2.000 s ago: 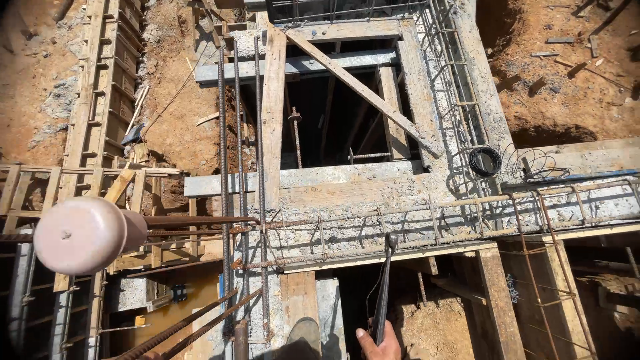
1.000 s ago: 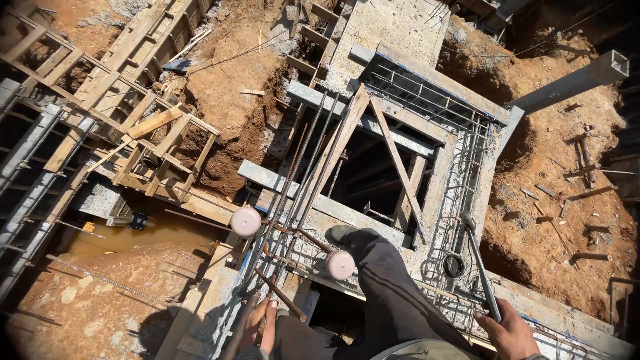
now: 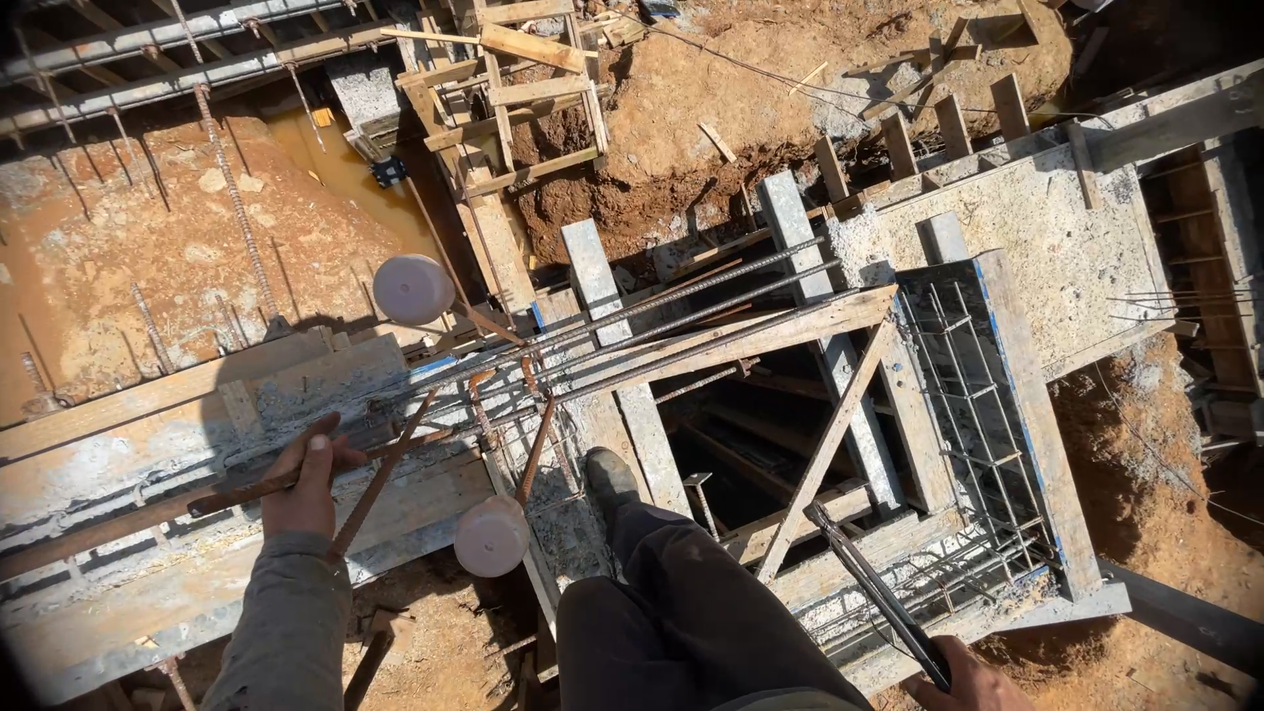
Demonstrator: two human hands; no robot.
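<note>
My left hand (image 3: pixel 301 484), at the end of a grey sleeve, is closed around a rusty steel bar (image 3: pixel 242 494) above the rebar and boards at left. At lower right my right hand (image 3: pixel 963 676) grips the dark handle of a long metal hand tool (image 3: pixel 879 592), whose far end points up and left over the timber frame; its exact kind is unclear. Beside my left hand a thinner rusty rebar (image 3: pixel 385 474) slants upward. Long parallel rebars (image 3: pixel 691 296) run from the middle toward the upper right. My boot (image 3: pixel 610 476) stands on the concrete-spattered formwork.
A deep opening (image 3: pixel 741 434) lies inside the timber frame, crossed by a diagonal wooden brace (image 3: pixel 829 444). Capped bars with round pale tops (image 3: pixel 414 289) (image 3: pixel 492 535) stick up near my left arm. A rebar cage (image 3: pixel 973 415) lies at right. Muddy water (image 3: pixel 346 178) fills a trench at upper left.
The view has turned strongly. My left hand, at the bottom edge earlier, now shows in full, closed on a rusty bar. The tool is still in my right hand.
</note>
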